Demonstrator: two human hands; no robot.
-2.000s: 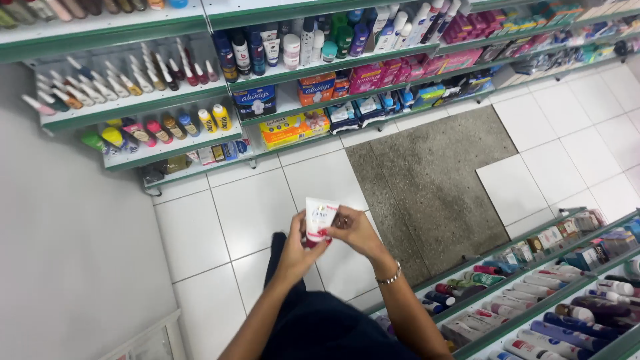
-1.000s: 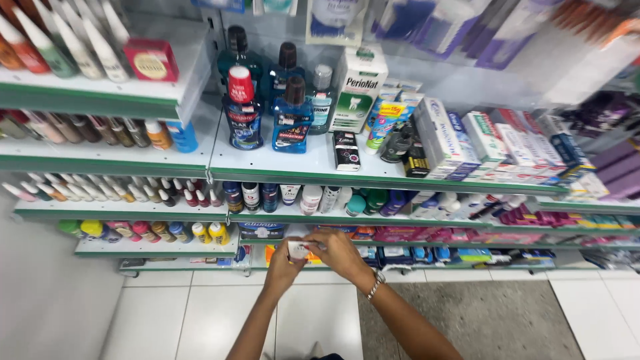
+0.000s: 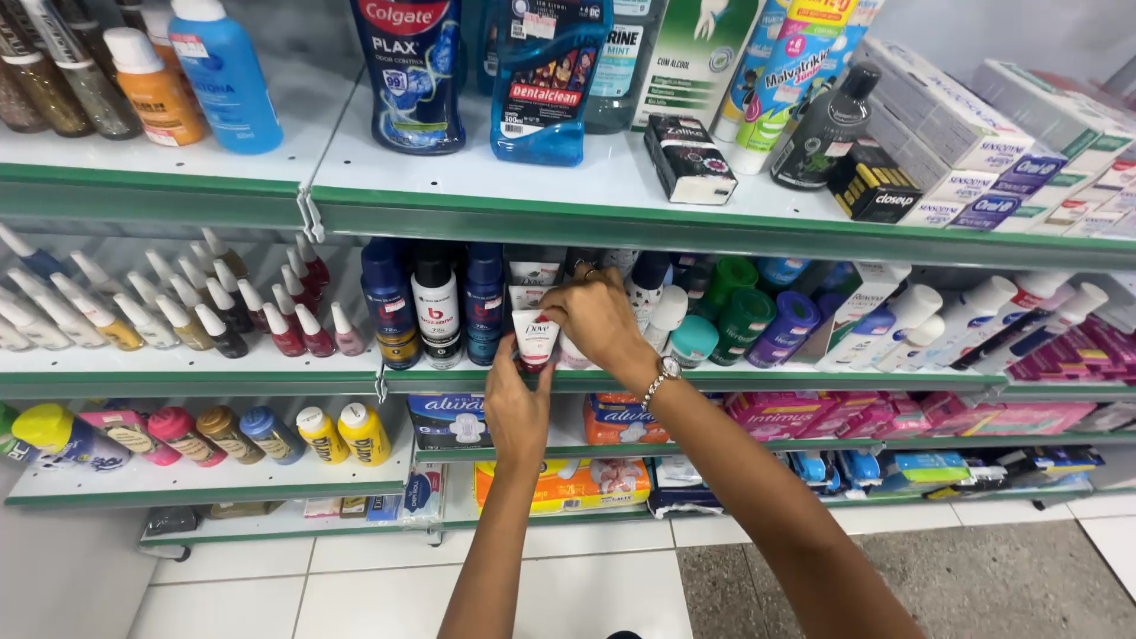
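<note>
My left hand (image 3: 518, 399) holds a small white Dove tube (image 3: 535, 339) with a dark red cap, upright and cap down, at the front of the middle shelf. Bent over it from the right, my right hand (image 3: 596, 318) has its thumb near the tube's upper side; its other fingers reach behind and are partly hidden. More Dove tubes (image 3: 530, 295) stand just behind the held one. Left of them are dark blue and white spray deodorants (image 3: 436, 306). A white-capped jar or bottle (image 3: 667, 311) and a teal-lidded jar (image 3: 693, 341) stand right of my right hand.
Above runs a shelf edge (image 3: 621, 222) bearing mouthwash bottles (image 3: 541, 84) and toothpaste boxes (image 3: 958, 151). Nail polish bottles (image 3: 284, 328) fill the left part of the middle shelf. Pads in packs (image 3: 448, 420) and yellow bottles (image 3: 364, 433) sit lower down. Green basins or tubs (image 3: 741, 324) are farther right.
Both hands have brought the tube from over the floor to the middle shelf, beside the deodorants. The view has swung up and come closer to the shelves.
</note>
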